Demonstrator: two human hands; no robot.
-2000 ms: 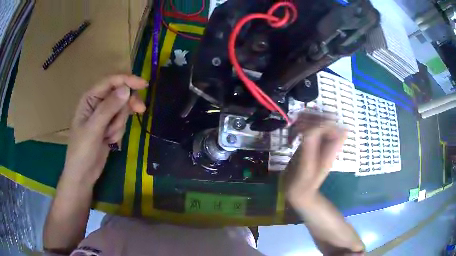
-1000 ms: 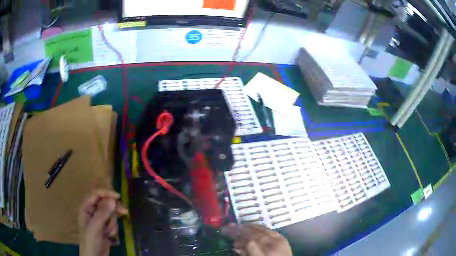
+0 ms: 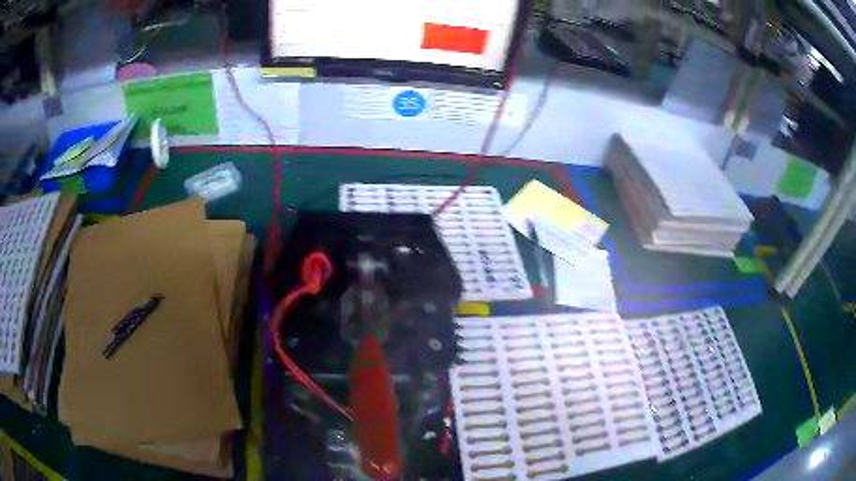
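The black test fixture point(image 3: 418, 282) stands in the lower centre. Its red toggle handle point(image 3: 374, 413) points toward me, down to the bottom edge. A looped red wire point(image 3: 282, 324) lies over the fixture's left side. White module trays point(image 3: 554, 395) with rows of small dumbbell-shaped modules lie to its right, and another tray point(image 3: 483, 244) lies behind it. The front of the fixture is blurred and cut off by the lower edge. Neither of my hands is in the picture.
Brown cardboard sheets point(image 3: 150, 376) lie left, with a short dark strip point(image 3: 132, 326) on top. A monitor point(image 3: 394, 38) showing a red block stands at the back. Stacked trays point(image 3: 680, 202) stand at the right rear, notes point(image 3: 558, 221) behind the trays, and a clear box point(image 3: 213, 181) back left.
The view has tilted up from the fixture's front toward the monitor. Both hands have left the picture at the bottom. The red handle, not seen two seconds ago, now points toward me.
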